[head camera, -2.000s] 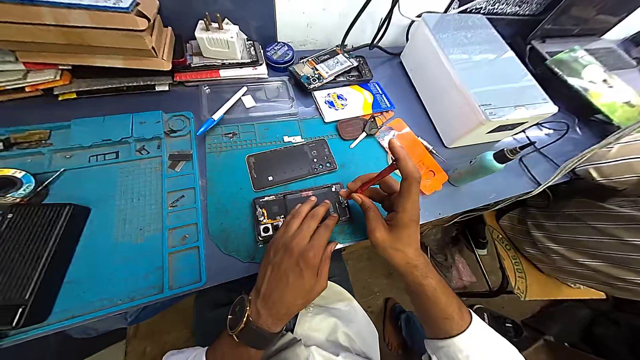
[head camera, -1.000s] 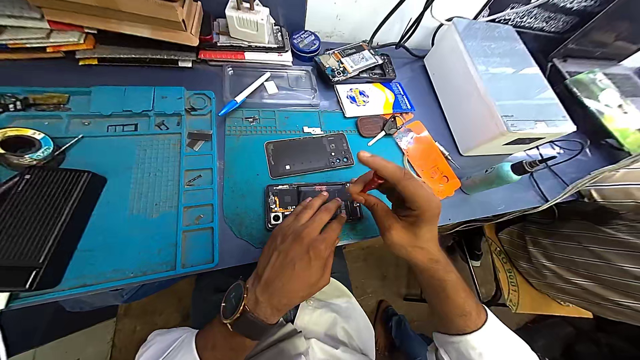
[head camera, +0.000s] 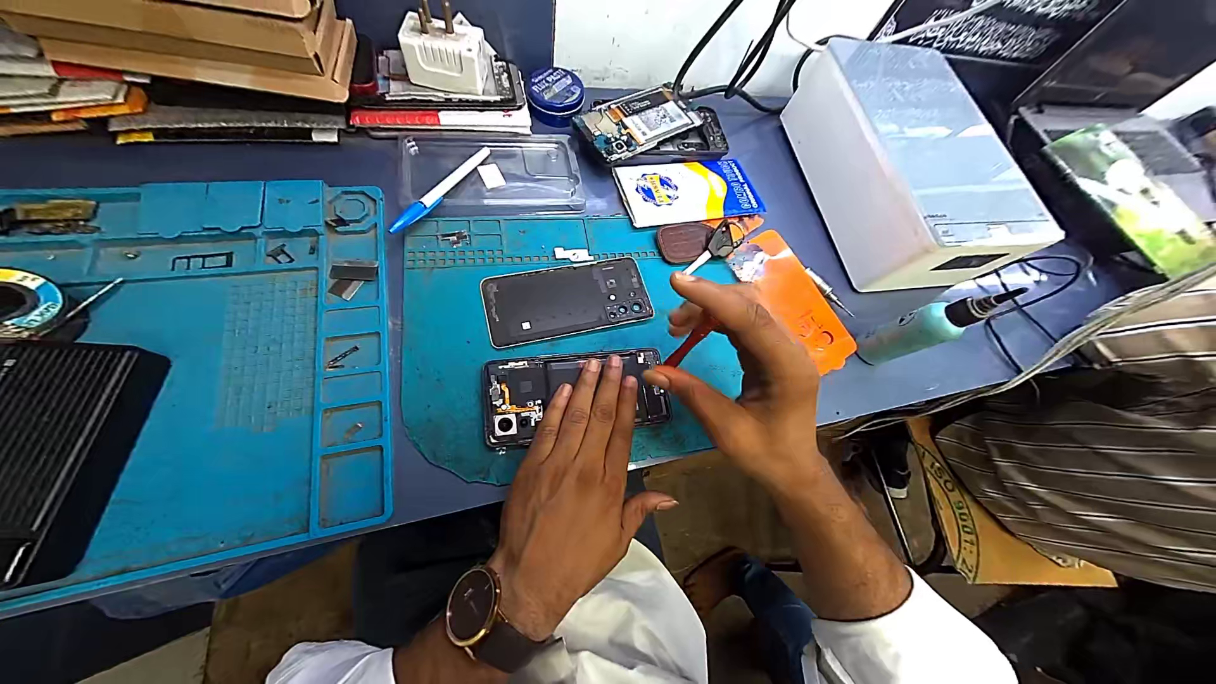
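Observation:
An opened smartphone (head camera: 513, 385) lies on the teal silicone mat (head camera: 437, 323), its inner parts and camera module showing. My left hand (head camera: 575, 484) rests flat across its middle, fingers extended, and hides part of it. Beside the phone's right end, my right hand (head camera: 750, 380) holds a small red tool (head camera: 688, 346), probably a screwdriver, between bent fingers; its tip is hard to make out. Just behind the opened phone is a detached black phone back cover (head camera: 568, 302) with camera holes, inner side up.
Behind the mat are a blue-capped marker (head camera: 442, 190), a clear plastic tray (head camera: 560, 180) and a disassembled phone (head camera: 646, 123). An orange card (head camera: 788, 304) and a white box (head camera: 912, 171) stand right. A compartmented blue work mat (head camera: 190, 380) lies left. A person's striped sleeve (head camera: 1092, 437) is at right.
My left fingers have straightened and lie flatter on the phone. My right hand has opened somewhat around the red tool, its thumb and index finger farther apart.

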